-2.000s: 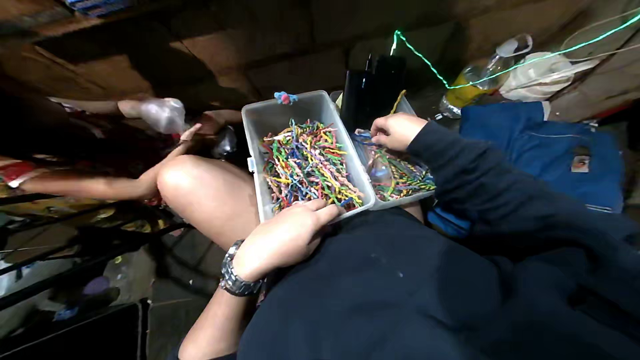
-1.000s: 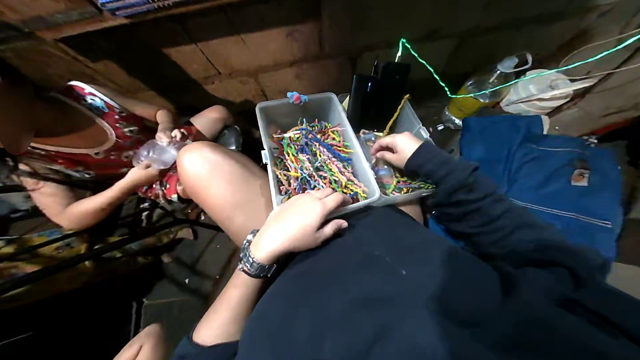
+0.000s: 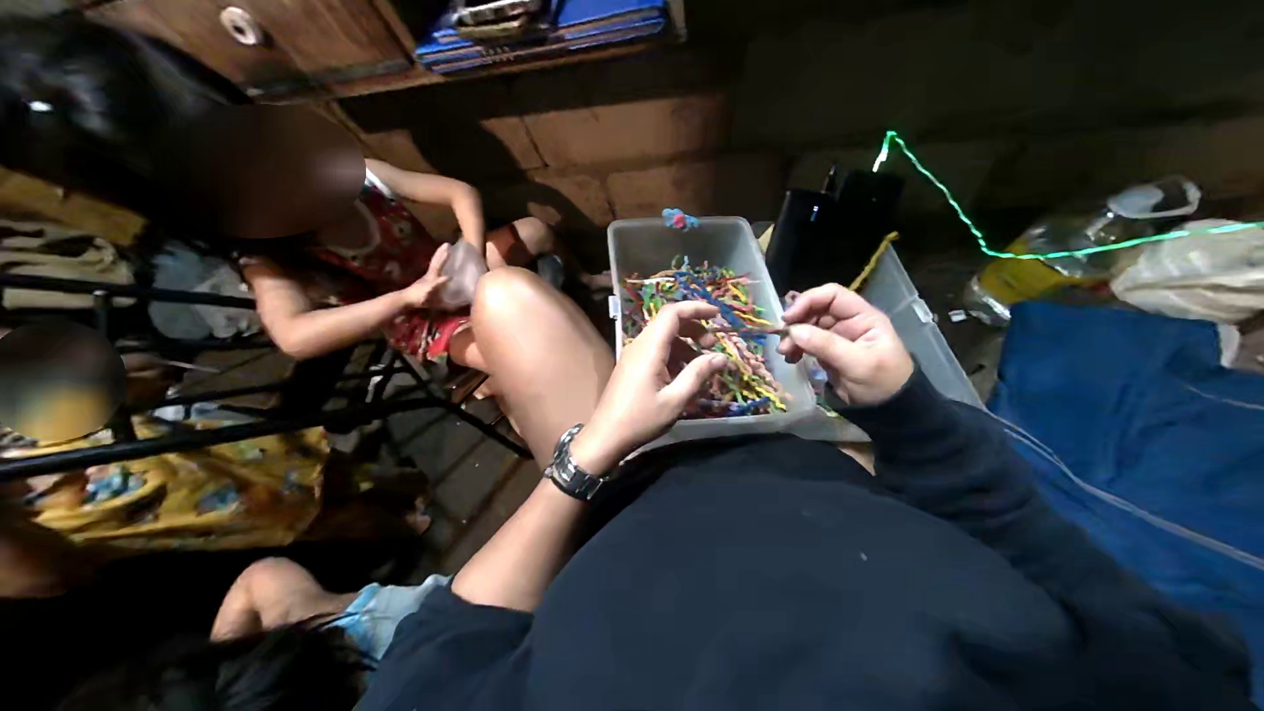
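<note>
A clear plastic box (image 3: 632,259) on my lap holds a heap of multicoloured twisted cords (image 3: 736,370). Above it, my right hand (image 3: 847,341) pinches the end of a thin twisted cord (image 3: 755,330) between thumb and fingertips. My left hand (image 3: 660,380), with a metal watch on the wrist, is over the box's near left part, its thumb and fingers apart; whether it touches the cord's other end cannot be told. A second clear plastic box (image 3: 913,311) lies beside the first, partly hidden by my right hand and sleeve.
At left a person (image 3: 385,237) holds a clear plastic thing (image 3: 461,275) near my knee. Black metal bars (image 3: 197,449) run at left. Black devices (image 3: 805,237) with a glowing green cable (image 3: 948,193) stand behind the boxes. Blue cloth (image 3: 1116,425) and a plastic bottle (image 3: 1062,247) are at right.
My right hand has come out of the second box to above the first, with a thin cord in it. My left hand has lifted from the box's near edge. The view has shifted.
</note>
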